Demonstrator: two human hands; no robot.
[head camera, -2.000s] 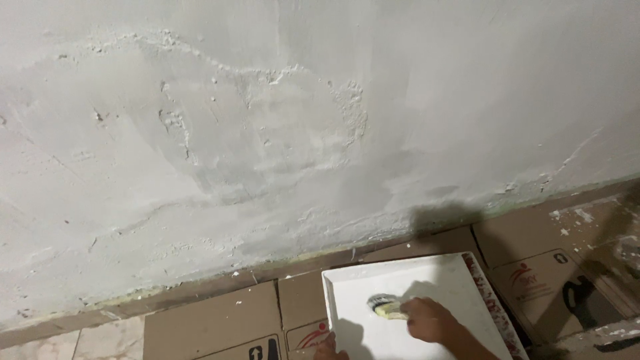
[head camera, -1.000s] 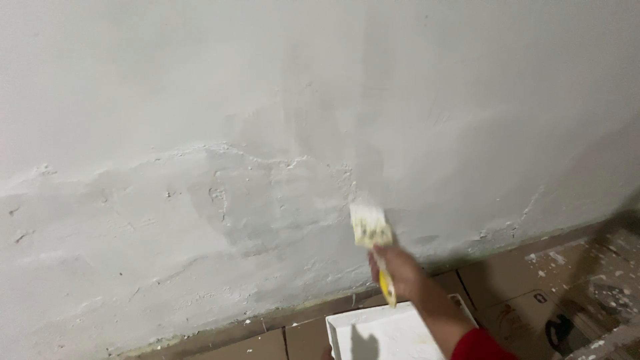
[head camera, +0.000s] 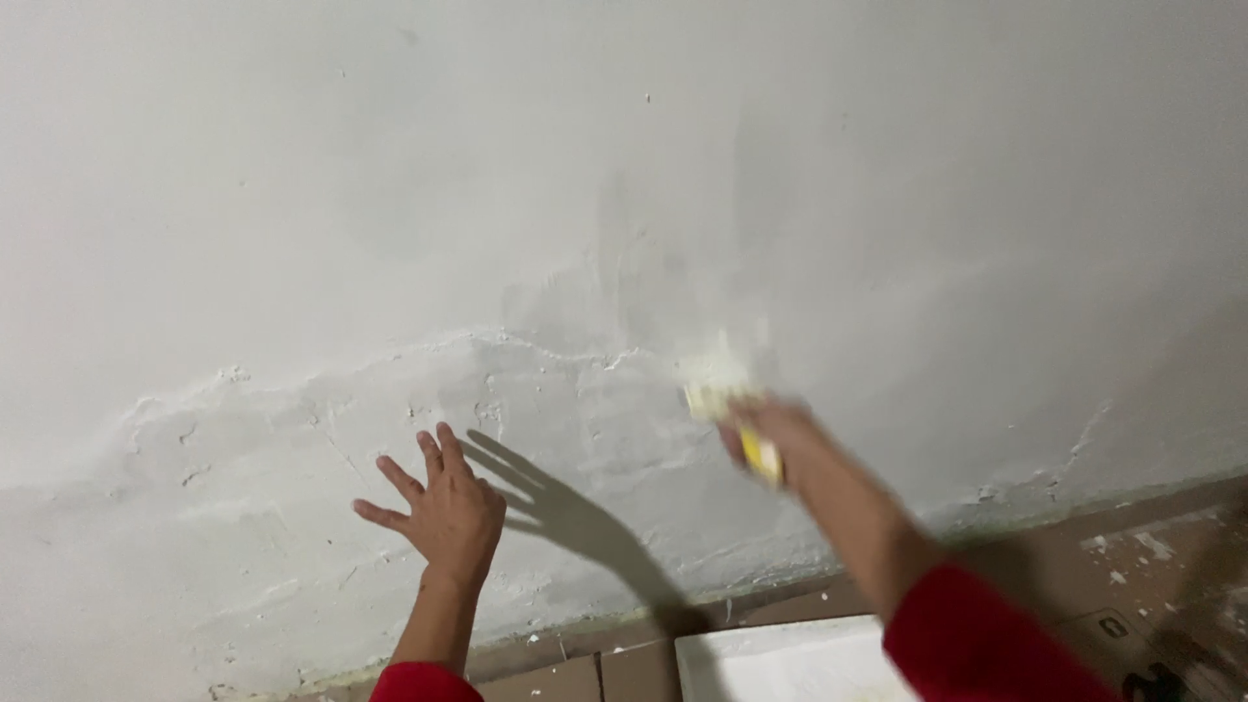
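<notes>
My right hand (head camera: 780, 434) grips a flat paintbrush (head camera: 762, 456) with a yellow and white handle. Its pale bristles are blurred and lie against the grey-white wall (head camera: 604, 419), right of a raised crack line. My left hand (head camera: 450, 512) holds nothing; its fingers are spread at the lower part of the wall, left of the brush, and cast a shadow to the right. Whether its palm touches the wall cannot be told. A white tray (head camera: 799, 658) lies on the floor below, partly hidden by my right sleeve.
Flattened brown cardboard (head camera: 556, 680) covers the floor along the foot of the wall, with white paint spatters at the right. Rough, flaking patches run along the lower wall. A dark printed mark shows on the cardboard at the lower right.
The brush moved from the tray up to the wall, and now sits on the wall with blurred bristles. My left hand, earlier by the tray, has come up to the wall with fingers spread.
</notes>
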